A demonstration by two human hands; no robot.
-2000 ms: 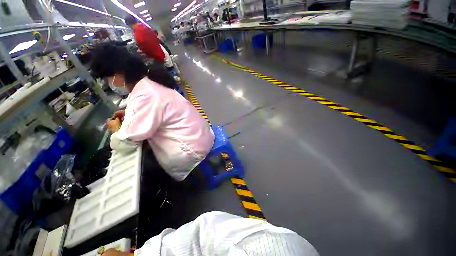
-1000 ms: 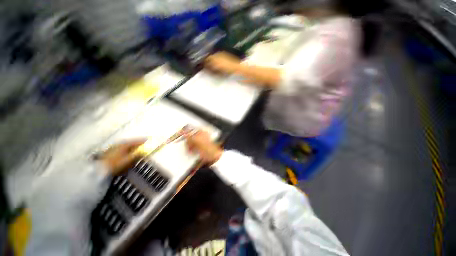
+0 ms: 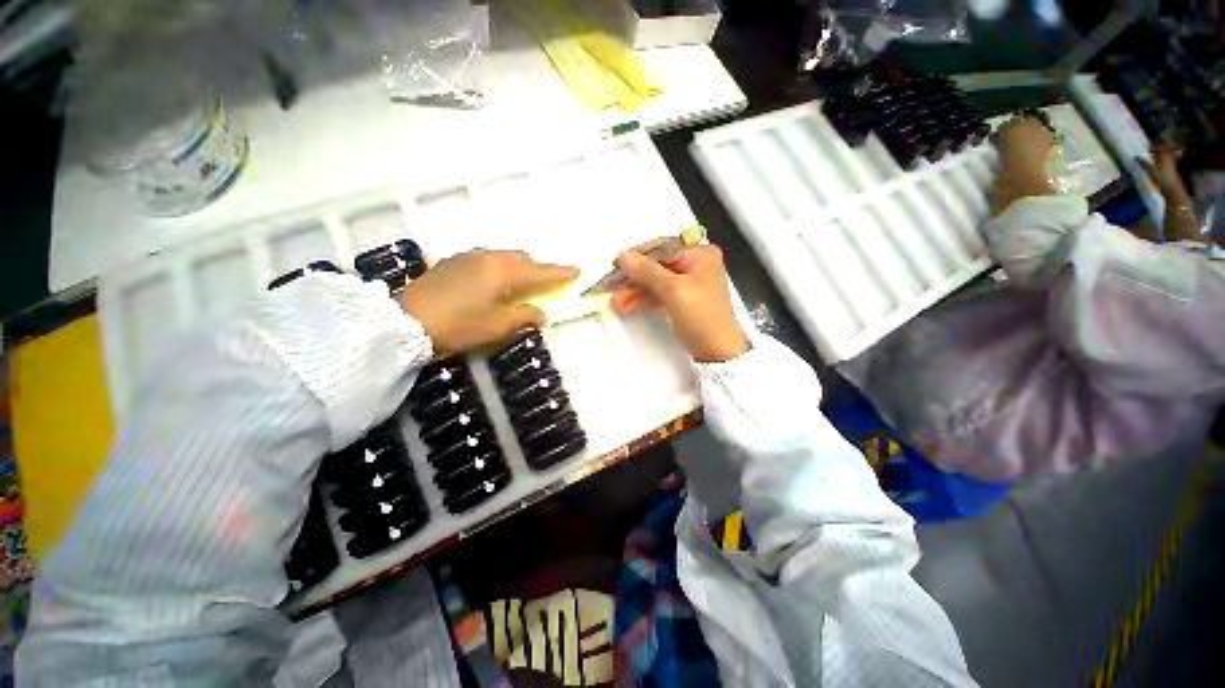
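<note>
My left hand point(image 3: 477, 298) holds a pale yellow strip point(image 3: 564, 298) over the white tray point(image 3: 625, 363), above the columns of parts. My right hand point(image 3: 683, 293) holds thin metal tweezers point(image 3: 621, 277), their tip at the strip's right part. A yellowish cover shows near the tweezers' back end. Glossy black housings point(image 3: 461, 437) lie stacked in several columns in the tray's front pockets, each with a small white mark. More black housings point(image 3: 390, 261) lie behind my left hand. My left sleeve covers part of the tray.
A clear labelled tub point(image 3: 188, 159) stands back left. A clear bag point(image 3: 437, 67), yellow strips point(image 3: 598, 65) and a small white box point(image 3: 674, 24) lie at the back. A yellow sheet point(image 3: 61, 430) is at left. At right, a neighbour's hand point(image 3: 1028, 155) is over another white tray point(image 3: 833, 269) with black parts.
The view has swung from the aisle and neighbour down to my own tray. Both my hands, blurred a second ago, now show clearly, close together over the tray.
</note>
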